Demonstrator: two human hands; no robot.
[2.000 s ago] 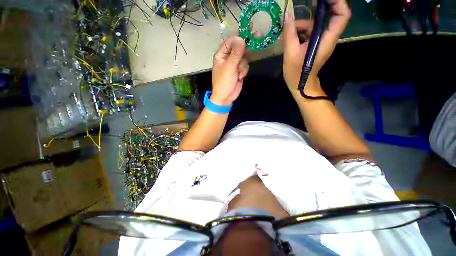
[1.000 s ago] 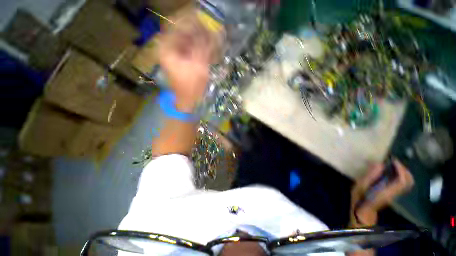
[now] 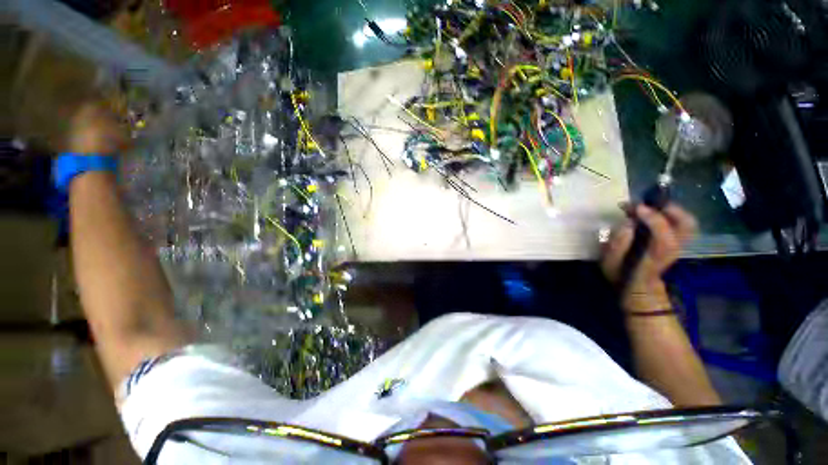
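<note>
My right hand (image 3: 655, 243) holds the black soldering iron (image 3: 639, 241) at the bench's front edge. Its metal tip points up at the round silvery dish (image 3: 694, 130). My left hand (image 3: 95, 127) is stretched out to the far left, blurred, above the blue wrist strap (image 3: 83, 167); its fingers and anything in them cannot be made out. A tangled heap of wired green boards (image 3: 508, 100) lies on the beige work board (image 3: 409, 222). A green ring board (image 3: 565, 150) shows at the heap's right side.
Clear plastic sheets (image 3: 218, 173) with more wired assemblies (image 3: 304, 204) lie at the left. Another heap of wired boards (image 3: 318, 359) is below them. A black box (image 3: 772, 173) stands at the right. A blue stool (image 3: 726, 304) is under the bench's right side.
My left hand has moved far left, and the ring board it held two seconds ago no longer shows there. My right hand still holds the iron, now lower, with its tip towards the dish. The view has shifted.
</note>
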